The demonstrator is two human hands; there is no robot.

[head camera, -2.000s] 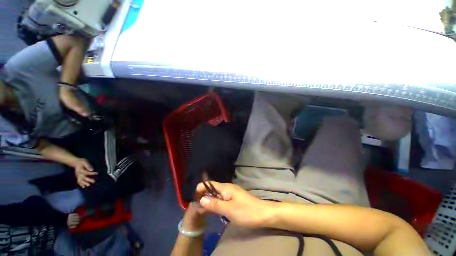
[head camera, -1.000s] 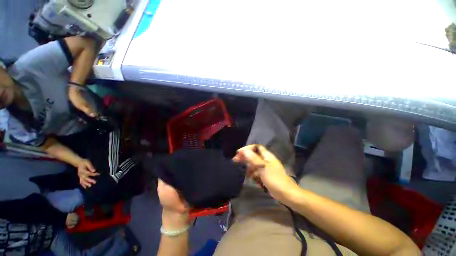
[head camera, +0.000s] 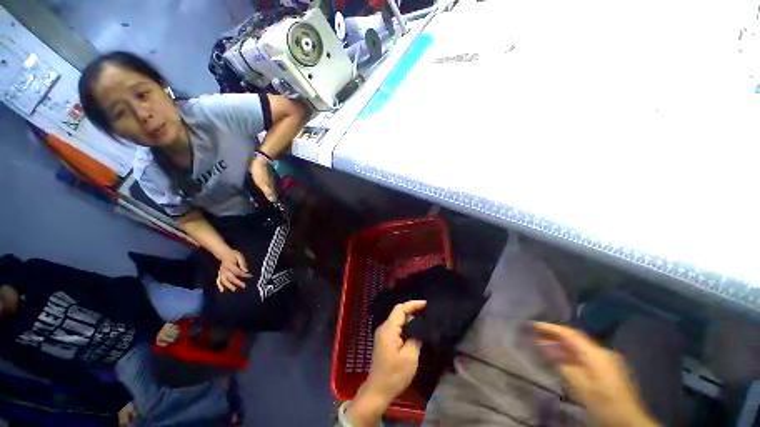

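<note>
Black cloth (head camera: 446, 307) lies bunched in and over the right side of a red plastic basket (head camera: 340, 367), beside my lap. My left hand (head camera: 393, 354), with a pale bracelet at the wrist, is at the cloth's near left edge. Its thumb and fingers are curved; whether they still pinch the cloth cannot be told. My right hand (head camera: 583, 367) is blurred above my thigh, with fingers apart and nothing seen in it.
The white machine table (head camera: 533, 125) has a measuring tape along its front edge. At the left sits another worker (head camera: 221, 158) by a sewing machine (head camera: 308, 54). A second person (head camera: 79, 325) is at the lower left, near a red plastic object (head camera: 200, 346).
The view has swung left. The black cloth, held up by my left hand a second ago, is now down at the basket. My right hand has moved away from it to the right.
</note>
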